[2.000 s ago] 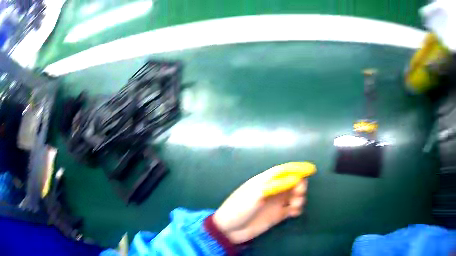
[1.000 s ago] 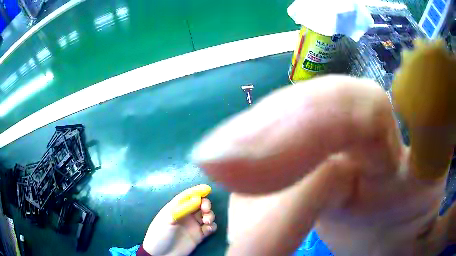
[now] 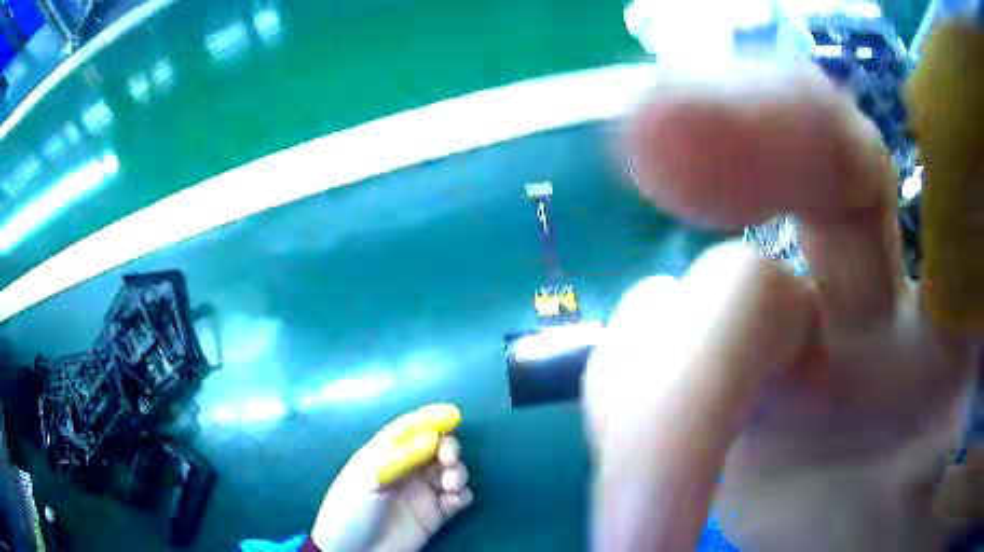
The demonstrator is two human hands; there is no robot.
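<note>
A black display module (image 3: 540, 377) lies on the green mat (image 3: 378, 259), with its flex cable (image 3: 548, 243) pointing away and an orange patch at the panel edge. My left hand (image 3: 399, 480), with yellow finger cots, rests at the lower middle, left of the module. Its fingers are curled together and no object shows in it. My right hand (image 3: 766, 323) is very close to the camera, large and blurred, with a yellow finger cot at the right edge. It covers the module's right side. Whether its fingers hold anything cannot be told.
A tangled heap of black plastic frames (image 3: 119, 377) lies on the left. A white wipe (image 3: 718, 32) is at the top right, with the tray stack (image 3: 858, 54) beside it, partly hidden by my right hand. A white stripe (image 3: 356, 146) crosses the mat.
The view has shifted right since the first frame. Since one second ago, my right hand has moved up and right, uncovering most of the module and covering the can. My left hand has barely moved.
</note>
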